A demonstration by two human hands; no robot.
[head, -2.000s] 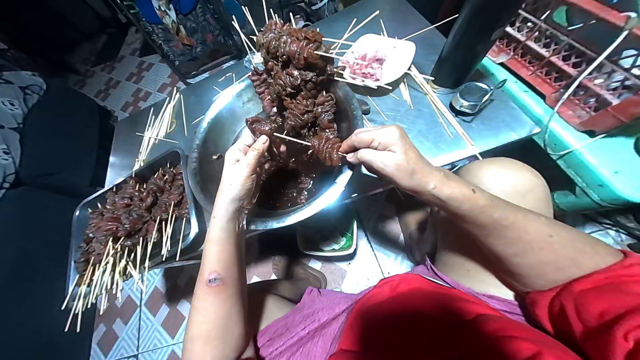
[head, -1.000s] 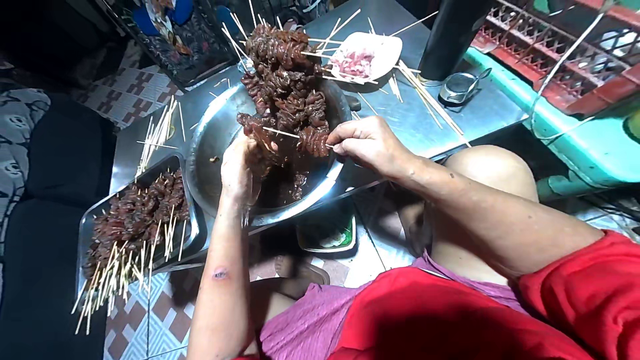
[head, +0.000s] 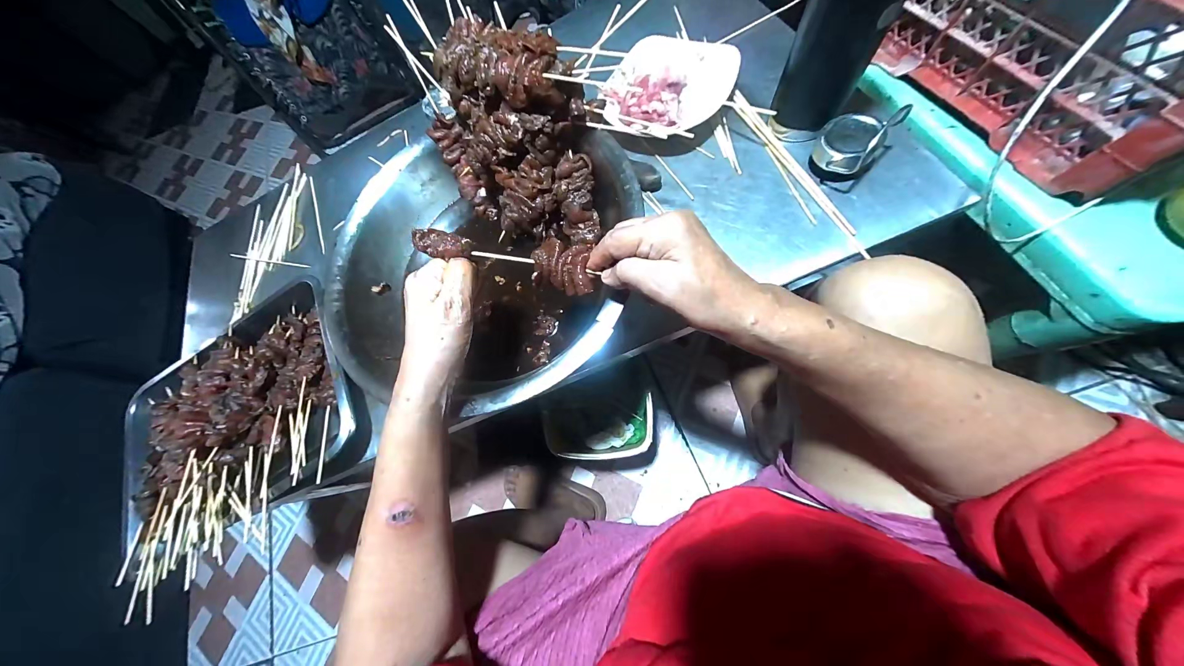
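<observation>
Over a round metal basin (head: 370, 213), my right hand (head: 661, 268) pinches one end of a bamboo skewer (head: 504, 258) that has dark marinated meat slices (head: 564, 266) bunched near my fingers. My left hand (head: 439, 301) holds a piece of meat (head: 442, 243) at the skewer's other end. Bare stick shows between the piece and the bunch. A tall heap of dark skewered meat (head: 518, 139) rises at the back of the basin, with brown marinade (head: 499, 333) below it. At the left, a metal tray (head: 342, 388) holds many filled skewers with their sticks pointing toward me.
Behind the basin stands a white plate (head: 712, 69) of pale pink meat pieces. Loose bamboo sticks (head: 795, 171) lie on the metal table (head: 888, 208), near a dark cylinder (head: 828, 65) and a small glass jar (head: 846, 148) with a spoon. More sticks (head: 273, 240) lie left. A red crate (head: 1045, 102) is at right.
The meat piece at my left hand now sits at the skewer's left end, with more bare stick showing between it and the bunch. My right hand keeps its pinch on the skewer.
</observation>
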